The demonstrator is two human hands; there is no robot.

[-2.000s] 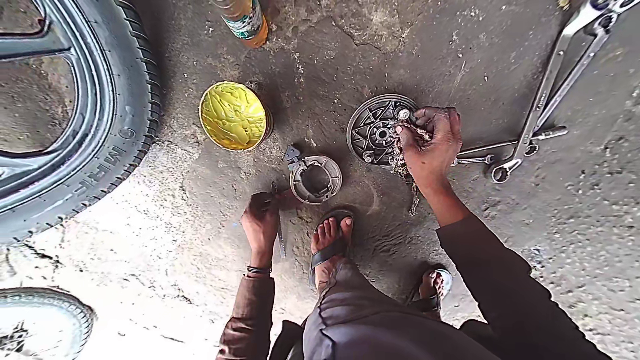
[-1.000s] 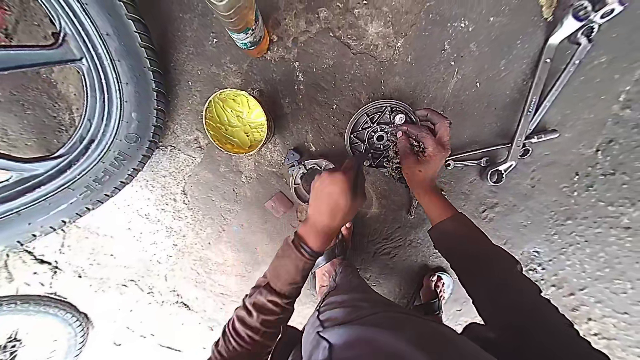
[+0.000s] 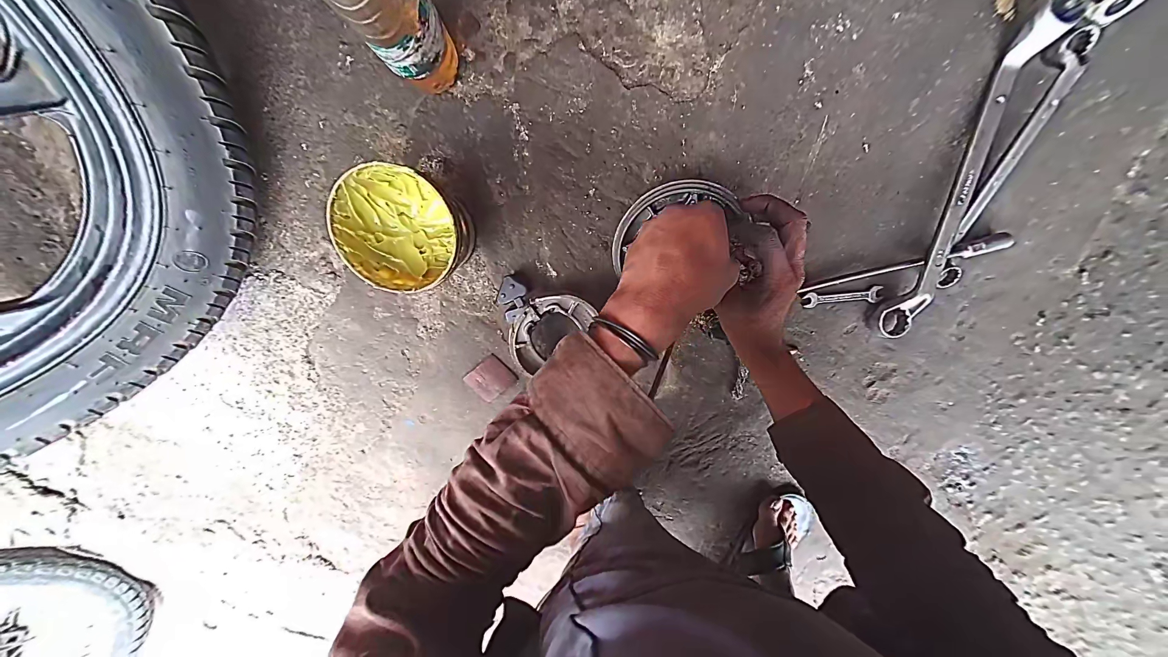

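Note:
My left hand (image 3: 680, 260) is over the round metal brake panel (image 3: 639, 205), its fingers curled; a thin dark rod or tool shows below its wrist, and its grip is hidden. Against it on the right, my right hand (image 3: 766, 260) has its fingers bent around dark steel wool or a similar tangled metal clump (image 3: 746, 265), a strand of which seems to hang below. Both hands cover much of the panel. A pair of curved brake shoes (image 3: 525, 338) lies to the left, partly behind my left sleeve, with a small reddish-brown block (image 3: 490, 378) beside it.
A tub of yellow grease (image 3: 392, 228) stands left, below a plastic bottle of orange liquid (image 3: 401, 41). Large combination wrenches (image 3: 972, 182), a small wrench (image 3: 841, 297) and a thin rod-like tool (image 3: 990, 245) lie right. A tyred wheel (image 3: 182, 228) is at left, another wheel (image 3: 82, 593) lower left.
My left hand has moved right from beside the brake shoes, first over them and now onto the brake panel against my right hand. The small reddish-brown block lies on the ground.

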